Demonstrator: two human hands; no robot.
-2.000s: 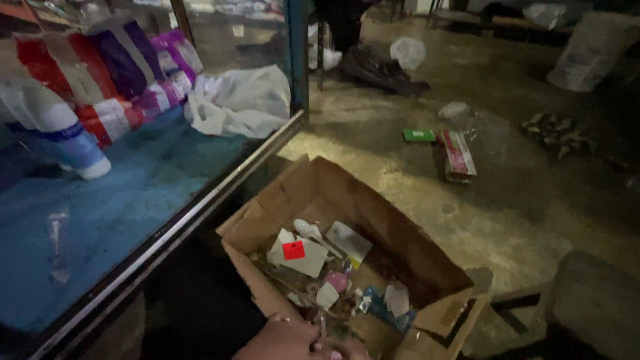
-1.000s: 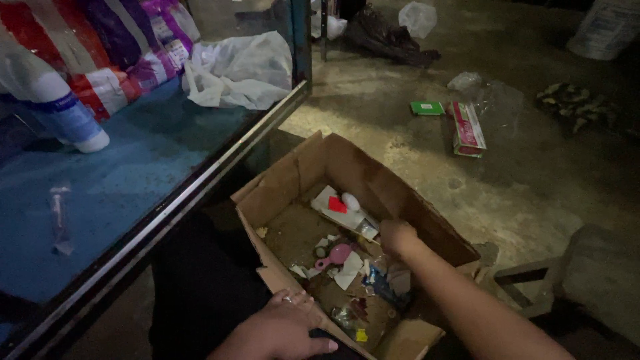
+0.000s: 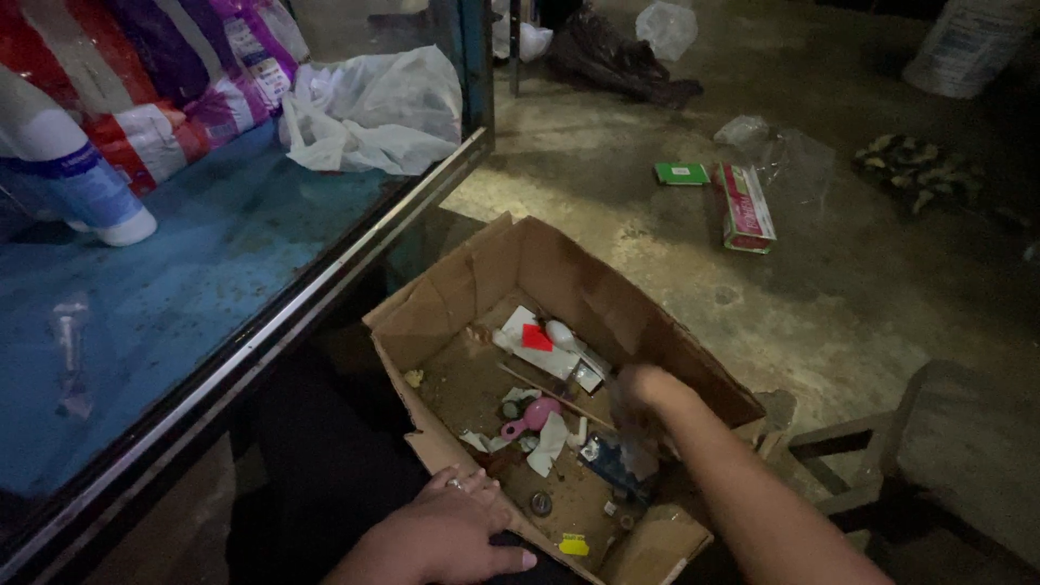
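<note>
An open cardboard box (image 3: pixel 601 268) holds loose small items. My left hand (image 3: pixel 455 520), with a ring on one finger, rests on the box's near left edge, its thumb apart from the fingers. Inside the box at the right is my right hand (image 3: pixel 646 402), blurred; its fingers are over a crumpled bluish wrapper, and whether they grip anything cannot be told. A thin stick (image 3: pixel 556 396) reaches toward that hand. On the box floor lie a white card with a red sticker (image 3: pixel 536 337), a white plastic spoon (image 3: pixel 561 335), a pink plastic scoop (image 3: pixel 540 413), paper scraps and a yellow sticker (image 3: pixel 574 544).
At left, a blue shelf with a metal edge (image 3: pixel 325 284) bears white bottles (image 3: pixel 97 179), colorful packs (image 3: pixel 162 89) and a white plastic bag (image 3: pixel 382 114). On the floor lie a green packet (image 3: pixel 681 174) and a red-and-green carton (image 3: pixel 746 207). A dark stool (image 3: pixel 918 431) stands at right.
Since the middle frame my right hand has shifted deeper to the right side of the box. A stick now shows across the box floor. My left hand stays on the box edge.
</note>
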